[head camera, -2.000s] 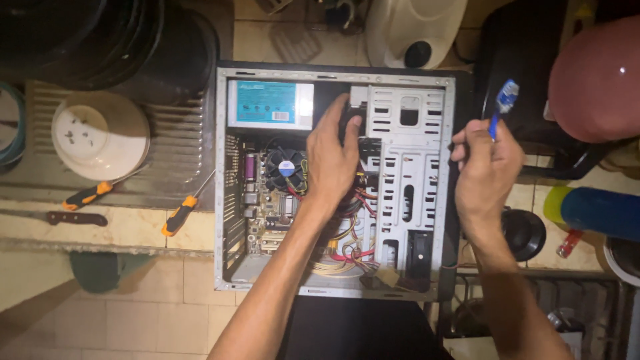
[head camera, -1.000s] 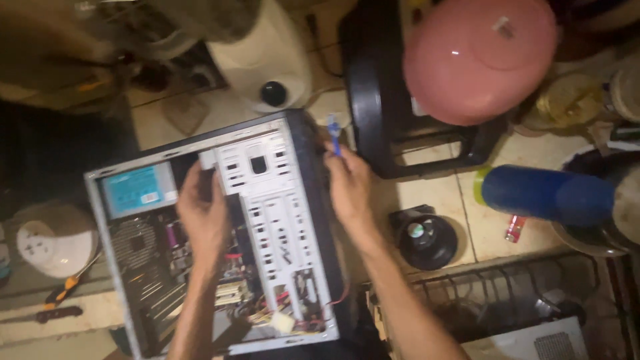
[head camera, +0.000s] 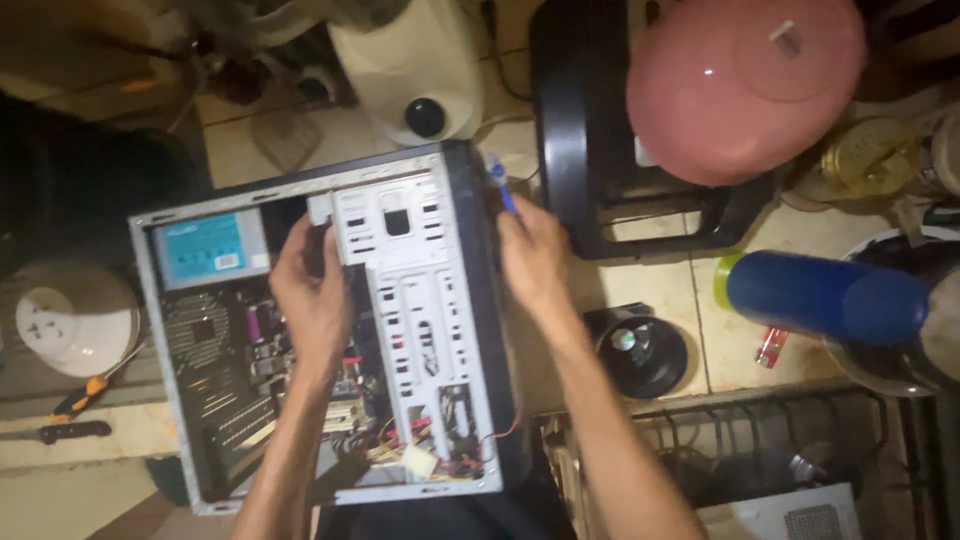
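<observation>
An uncovered desktop computer case (head camera: 465, 484) stands tilted in the head view, its inside facing me. Its power supply (head camera: 202, 247) has a teal label at the upper left; circuit boards and coloured wires (head camera: 390, 450) lie lower down. My left hand (head camera: 311, 292) is inside, its thumb and fingers at a small pale part (head camera: 320, 208) beside the metal drive cage (head camera: 394, 217); whether it grips that part is unclear. My right hand (head camera: 532, 251) is at the case's dark front panel (head camera: 480, 247), closed around a blue-handled brush (head camera: 499, 180) with its bristle end up.
A pink bowl (head camera: 742, 90) sits on a black appliance (head camera: 577, 135) at the upper right. To the right are a blue bottle (head camera: 825, 296) and a round black container (head camera: 641, 356). A screwdriver (head camera: 79, 397) and a knife (head camera: 75, 431) lie left, near a white bowl (head camera: 75, 322). A stove grate (head camera: 735, 435) is lower right.
The view has swung to the right. The case, upright two seconds ago, has become tilted, and the right hand with the brush has come closer to its front panel. The left hand stays by the drive cage.
</observation>
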